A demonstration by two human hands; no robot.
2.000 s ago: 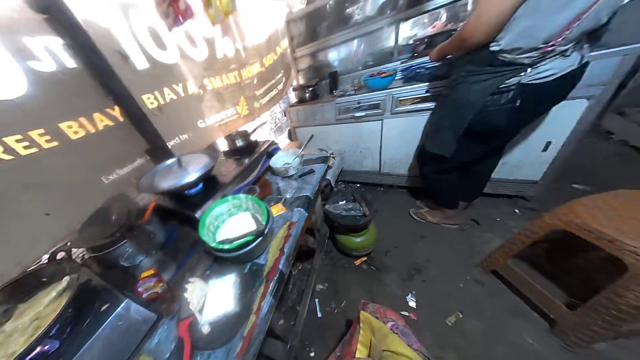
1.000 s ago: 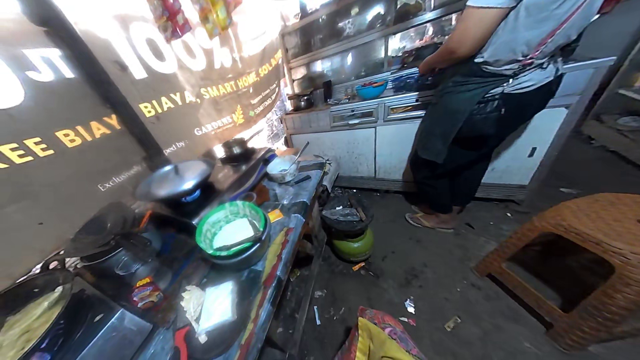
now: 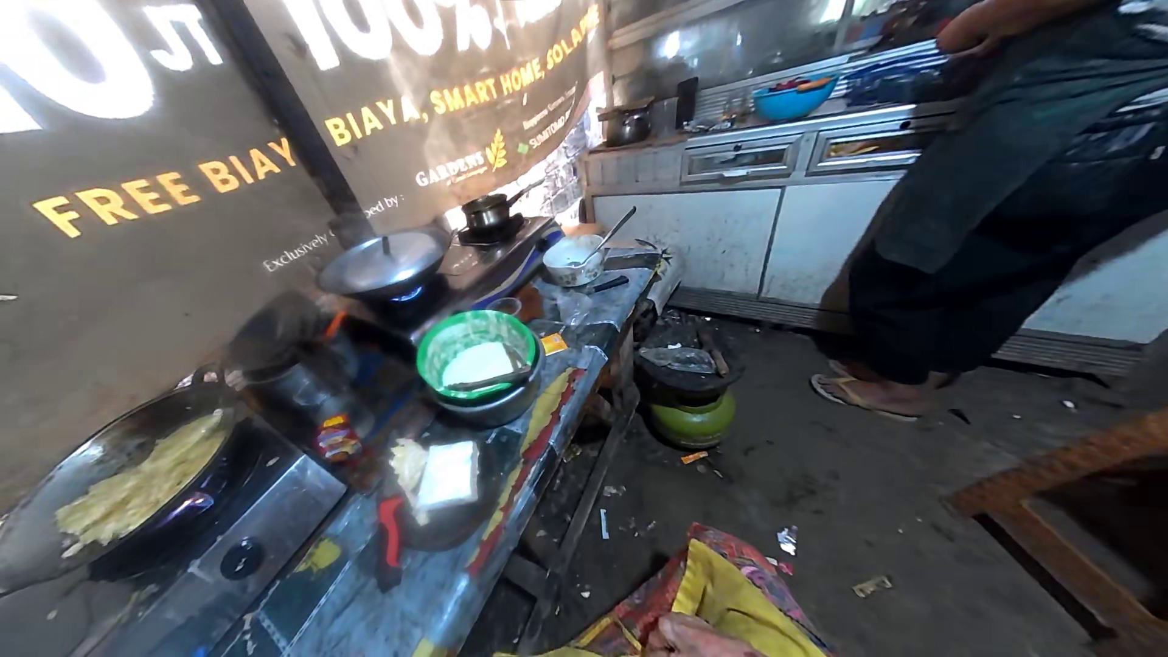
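At the bottom edge, my right hand [image 3: 698, 636] is partly in view, its fingers against a yellow and red patterned cloth [image 3: 730, 589]; whether it grips the cloth is unclear. My left hand is out of view. On the table to the left, a green plastic basin [image 3: 427, 351] with white contents and a utensil sits in a metal pot [image 3: 493, 412]. Nearer, a white block [image 3: 449, 474] and pale shreds lie on a dark round board [image 3: 447, 534], with a red-handled tool [image 3: 390, 538] beside it. Pale yellow food [image 3: 146, 479] lies in a wok [image 3: 205, 406] on a stove [image 3: 242, 557].
A lidded pan [image 3: 383, 260] stands over a blue flame. Behind are a small pot [image 3: 486, 212] and a bowl with a spoon [image 3: 573, 260]. A green gas cylinder [image 3: 693, 420] stands beside the table. Another person [image 3: 967, 201] stands at the cabinet; a brown stool [image 3: 1068, 465] is at right.
My right hand has come into view at the bottom edge, on the cloth. The other person remains at the cabinet.
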